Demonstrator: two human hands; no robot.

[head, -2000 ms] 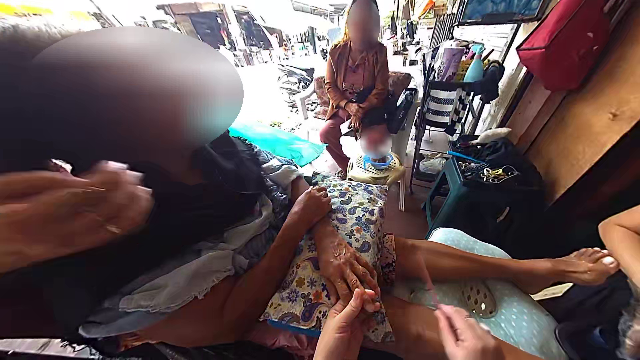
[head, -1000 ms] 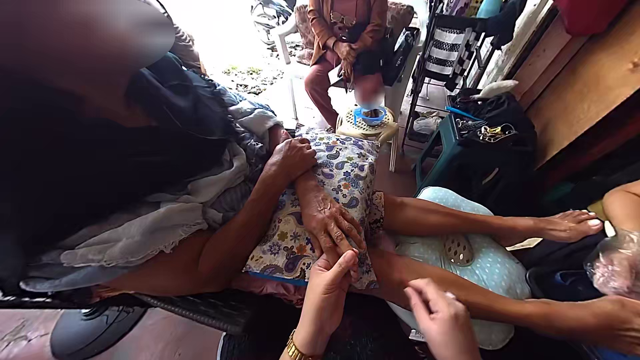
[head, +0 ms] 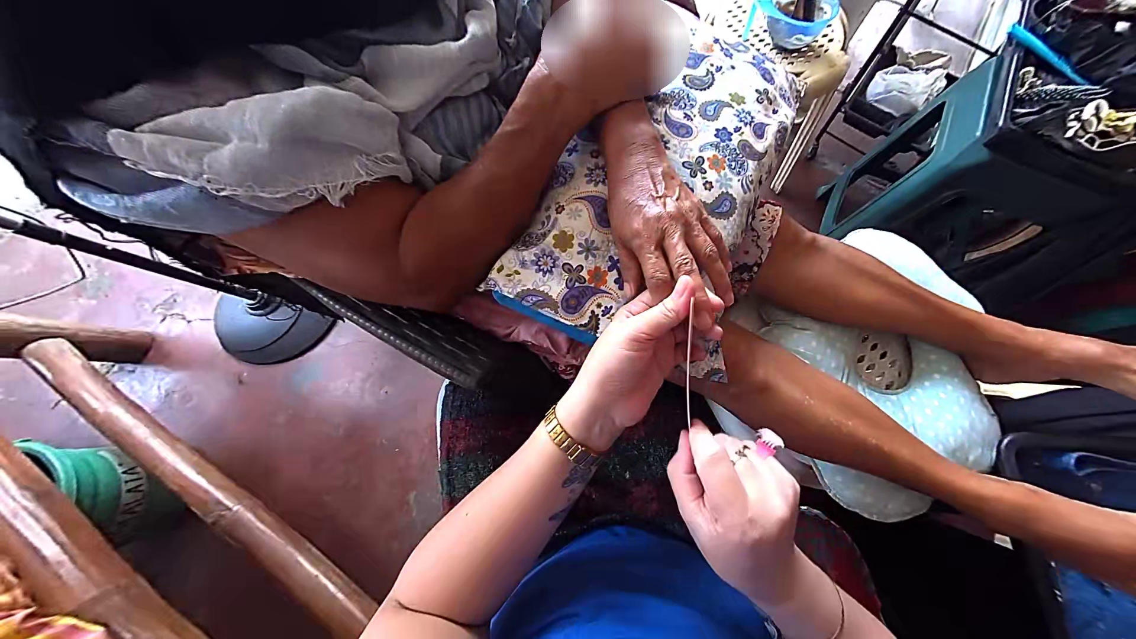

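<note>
My left hand (head: 643, 351), with a gold watch band at the wrist, holds the fingertips of another person's hand (head: 670, 226). That hand lies palm down on a paisley-patterned pillow (head: 568, 257) across the person's lap. Between the fingers of my right hand (head: 741, 506) is a thin, pale stick-like tool (head: 689, 373), seen edge-on, reaching up to the fingers in my left hand. A small pink brush-like item (head: 767, 442) shows by my right knuckles; how it is held is unclear. The tool's exact kind cannot be told.
Beyond the pillow, a blue bowl (head: 799, 22) stands on a perforated stool. A green plastic stool (head: 958, 169) bears tools at the upper right. The person's legs cross a dotted light-blue cushion (head: 950, 417). Bamboo poles (head: 195, 479) and a green bucket (head: 98, 488) are at the left.
The view has moved down and closer to the hands. My right hand has come nearer to my left, and the thin tool now reaches the held fingers. My left hand still holds the other person's fingers.
</note>
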